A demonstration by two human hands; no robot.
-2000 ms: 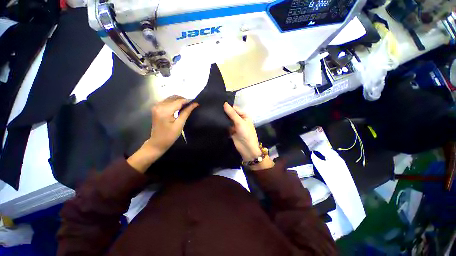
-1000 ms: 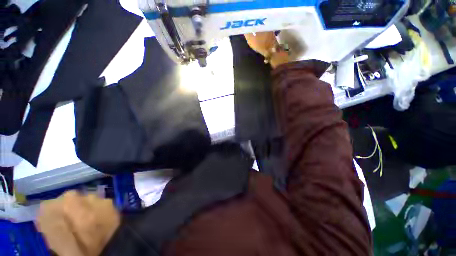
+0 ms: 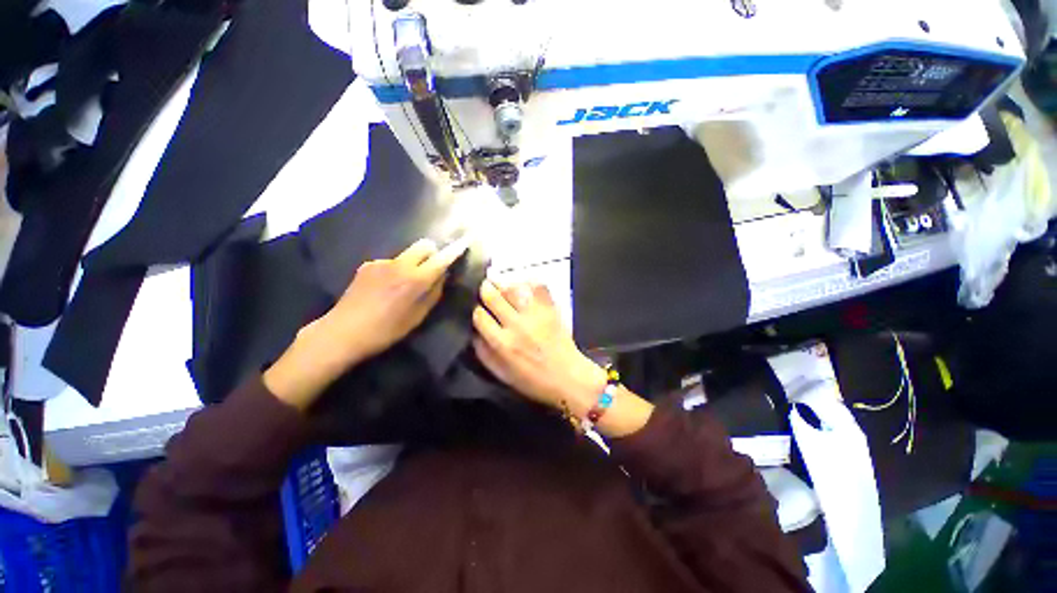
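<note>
A white JACK sewing machine [image 3: 626, 87] stands at the top. Its presser foot and needle area [image 3: 487, 185] is brightly lit. My left hand [image 3: 400, 295] grips black fabric [image 3: 429, 348] just below the needle area, fingertips near the lit spot. My right hand [image 3: 527, 336] holds the right edge of the same bunched fabric, with its fingertips close to the left ones. The fabric hangs over the table's front edge towards my body. A near-rectangular black panel [image 3: 655, 238] lies flat right of the needle, partly under the machine arm.
Long black cut pieces [image 3: 232, 127] lie on the table at left. Small items and a clear plastic bag [image 3: 985, 249] are at the right end. White pieces [image 3: 844, 463] and a pale cord [image 3: 902, 400] on black cloth are below right. Blue crates [image 3: 311, 498] stand below left.
A black panel now lies flat under the machine arm. My right hand has come back from under the arm, and my left hand has risen from the lower left, both to the fabric near the needle.
</note>
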